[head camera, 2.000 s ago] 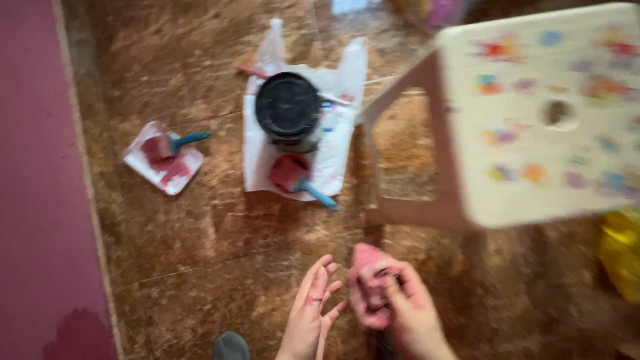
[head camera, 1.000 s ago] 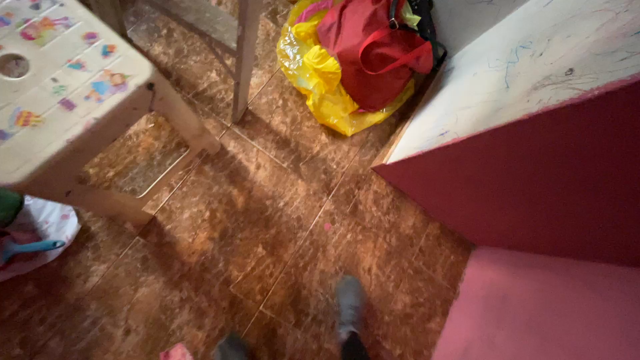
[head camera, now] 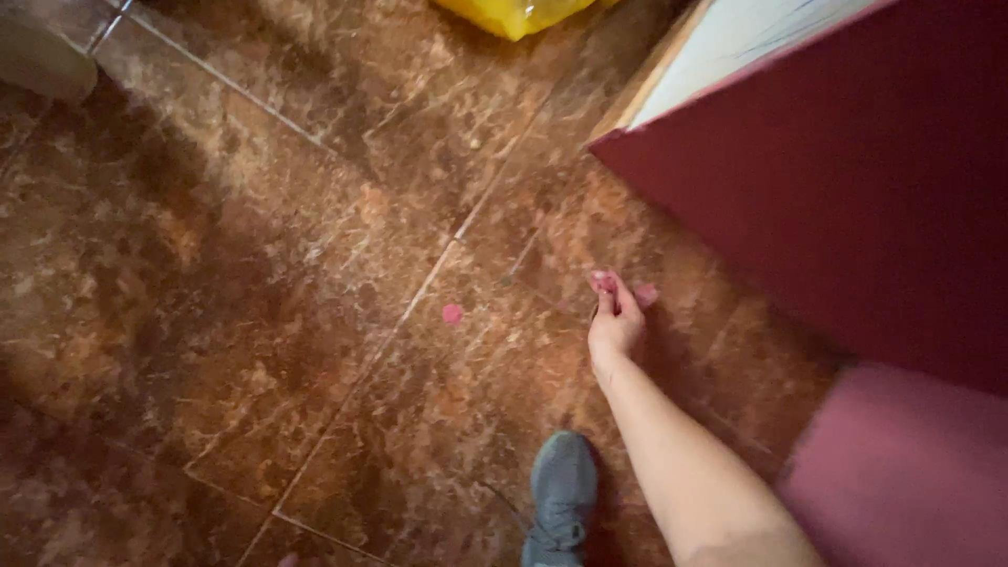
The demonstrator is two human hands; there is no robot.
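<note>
My right hand (head camera: 617, 319) reaches down over the brown tiled floor, its fingers closed on a crumpled pink cloth (head camera: 647, 295), parts of which stick out on both sides of the fingers. Left of the hand, a round pink paint spot (head camera: 452, 313) marks the floor. My left hand is not clearly in view; only a small blurred pinkish bit shows at the bottom edge.
A grey shoe (head camera: 563, 488) stands below my hand. On the right are a dark red wall (head camera: 835, 181) and a pink surface (head camera: 906, 472). A yellow plastic bag (head camera: 516, 16) lies at the top, and a pale stool leg (head camera: 47, 63) is at upper left.
The view has swung from the paint pot and stool to the floor by the wall. My right hand, out of view a second ago, now reaches in with the pink cloth.
</note>
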